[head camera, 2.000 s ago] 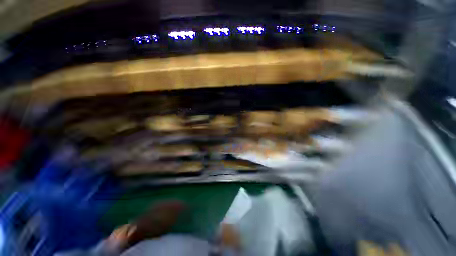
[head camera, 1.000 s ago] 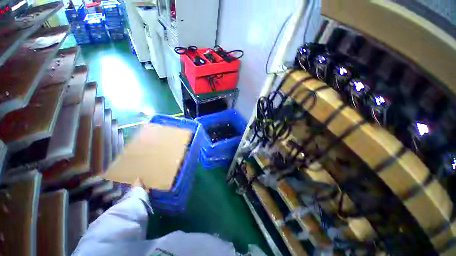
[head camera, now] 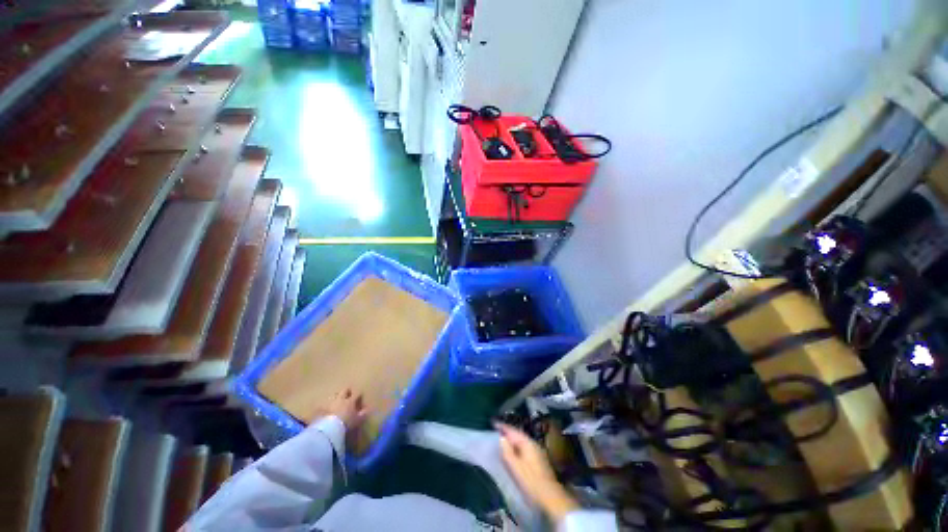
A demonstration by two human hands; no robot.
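A flat brown cardboard divider (head camera: 359,348) lies inside the rim of the blue crate (head camera: 279,353) on the floor. My left hand (head camera: 347,409) is on the divider near its lower edge, with the fingers bent; whether they pinch it cannot be told. My right hand (head camera: 530,470) is to the right of the crate, low in the view, with no object clearly in it. A pale grey-white strip passes beside its fingertips; whether it is cloth or a sheet cannot be told. What lies under the divider is hidden.
A second blue crate (head camera: 561,312) with small black parts stands close right. Behind it, a red box (head camera: 525,187) with adapters sits on a wire stand. Stacked brown boards (head camera: 94,234) line the left. The ageing rack's cardboard-covered shelf (head camera: 821,374), with hanging black cords, is at right.
The divider has gone from lying slanted over the crate to lying within its rim. My left hand has moved onto it. My right hand has come into view.
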